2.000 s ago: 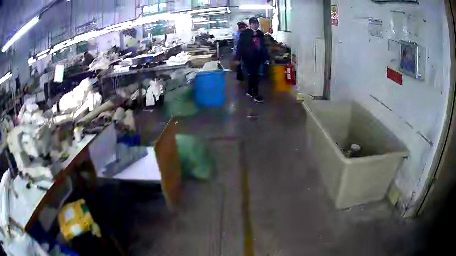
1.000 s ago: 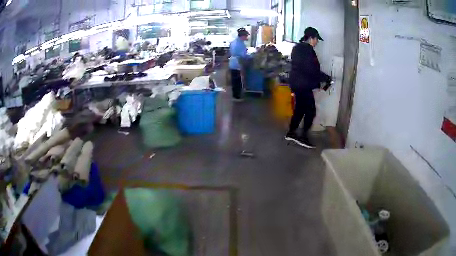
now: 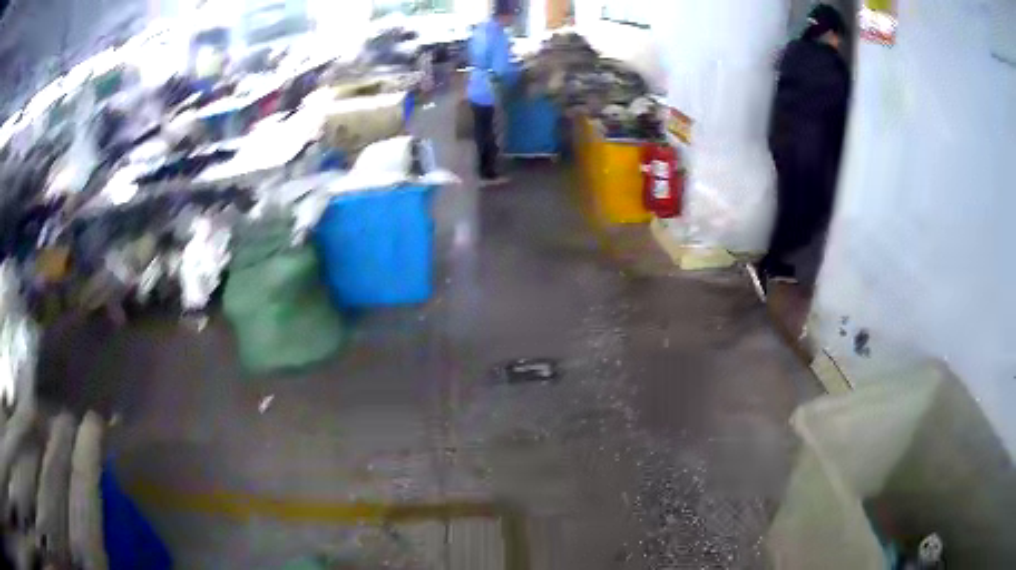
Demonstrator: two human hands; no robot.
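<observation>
Neither of my hands is in the picture. Nearest in front of me at the lower right is a large beige bin (image 3: 824, 490), cut off by the edge, with a small pale object low inside it. At the lower left stand several rolled beige cloth pieces (image 3: 84, 484) beside a blue cloth or bag (image 3: 132, 523). A blue crate (image 3: 381, 247) with white cloth on top stands left of the aisle, beside a full green sack (image 3: 284, 306). The picture is blurred.
A yellow bin (image 3: 618, 178) heaped with cloth stands ahead by a red box-like object (image 3: 662, 180). One person in blue (image 3: 486, 89) stands in the aisle. Another in dark clothes (image 3: 804, 145) is at a doorway on the right. A small dark object (image 3: 528, 371) lies on the floor.
The view has moved forward along the aisle. The crate, sack and bins appear nearer. The person in dark clothes has moved right into the doorway. The wooden-edged table at the left has left the view.
</observation>
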